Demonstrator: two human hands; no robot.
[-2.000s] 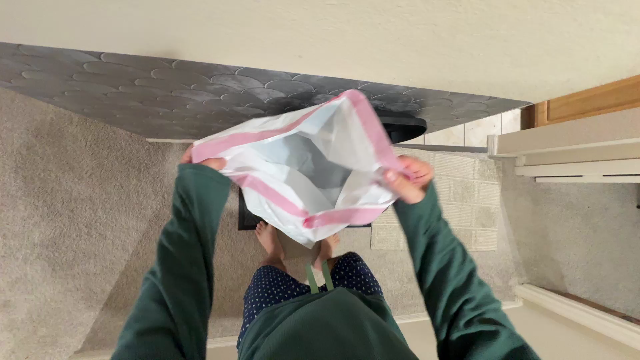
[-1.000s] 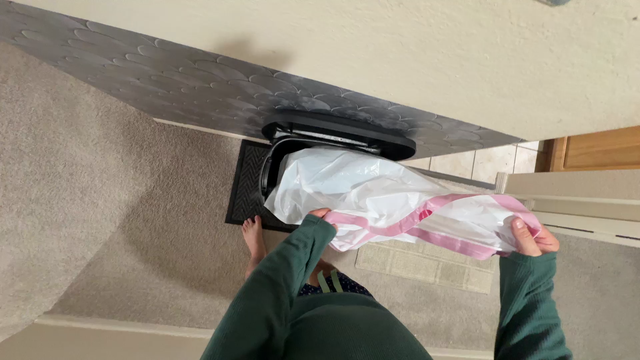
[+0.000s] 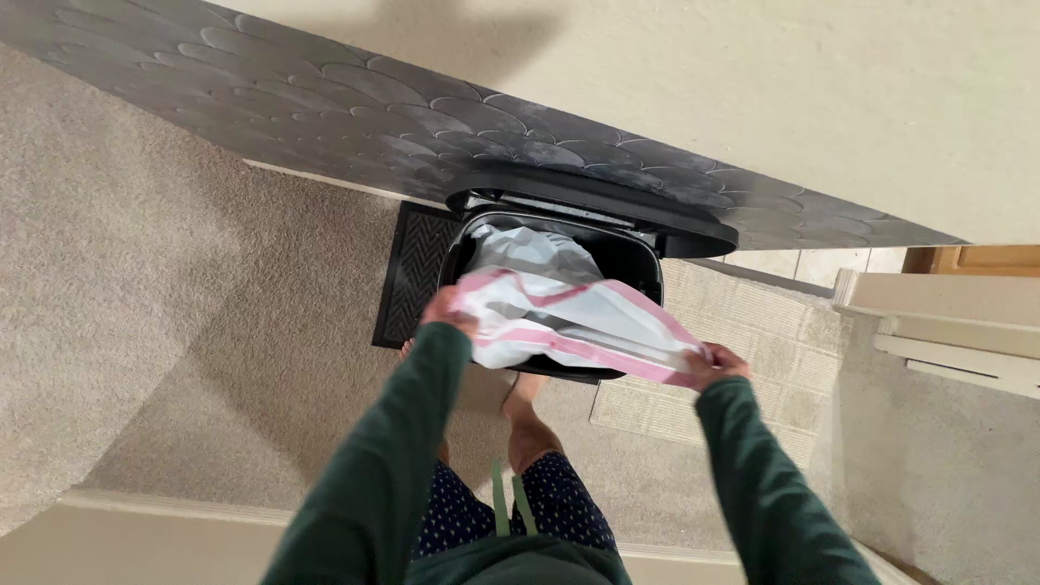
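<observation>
A white plastic bin bag (image 3: 536, 260) with a pink drawstring band hangs partly inside a black trash can (image 3: 630, 264), its mouth stretched wide above the can. My left hand (image 3: 449, 311) grips the band at the left end of the mouth, slightly blurred. At the right end, my right hand (image 3: 719, 366) holds the other side of the band, out past the can's right rim. The can's black lid (image 3: 601, 199) stands raised against the wall side. How far down the bag reaches is hidden.
A black ribbed mat (image 3: 414, 276) lies under and left of the can. To the right is a beige patterned rug (image 3: 723, 325). Behind the lid runs a wall with grey scalloped covering (image 3: 325, 97). My bare feet are close to the can's near side.
The bag's lower part has gone down into the can, where it lay over the opening a second ago. My left hand has moved left and my right hand inward, both still holding the bag.
</observation>
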